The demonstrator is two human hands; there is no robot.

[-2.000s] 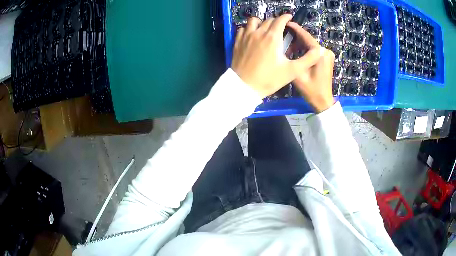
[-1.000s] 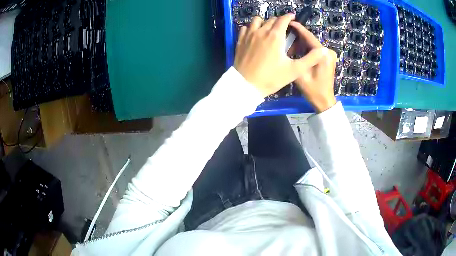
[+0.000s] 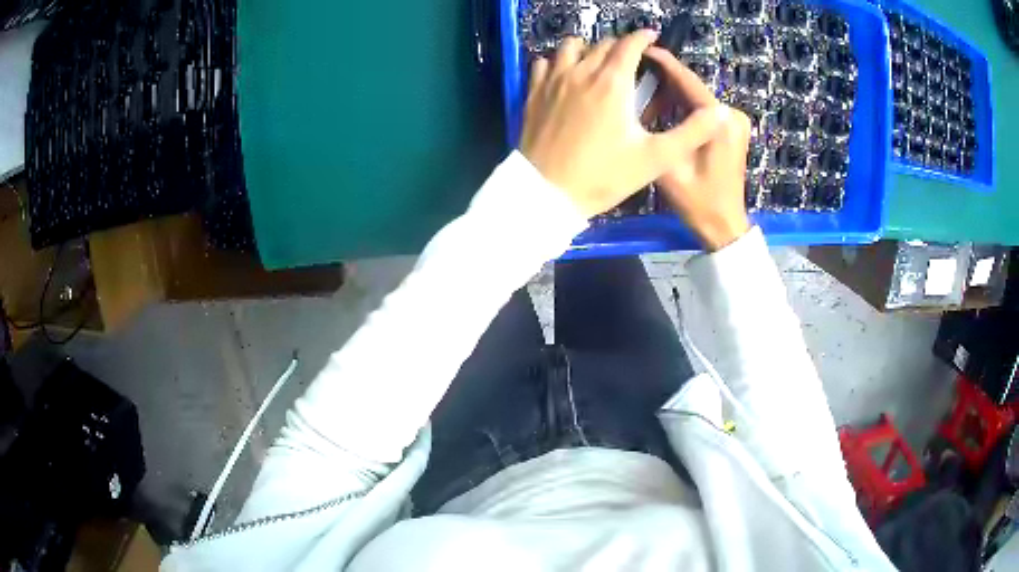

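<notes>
The blue plastic tray (image 3: 866, 123) lies in front of me, filled with rows of camera modules (image 3: 796, 121) with round black centres. My left hand (image 3: 587, 125) is over the tray's left part, fingers bent down among the modules; what its fingertips touch is hidden. My right hand (image 3: 706, 156) is beside it, thumb and fingers around a slim pen-like tool (image 3: 677, 40), black at its upper end and whitish below. The hands meet at the thumbs. The tool's lower end is hidden between the fingers.
A second blue tray of modules (image 3: 983, 123) stands at the right. Stacked black trays (image 3: 129, 123) are at the left on the green bench top (image 3: 363, 145). Below are a cardboard box (image 3: 123, 274), wrapped cartons with white labels (image 3: 911, 277) and red stools (image 3: 883, 458).
The black end of the pen-like tool tilts and shifts slightly between the fingers. Both hands stay in nearly the same place.
</notes>
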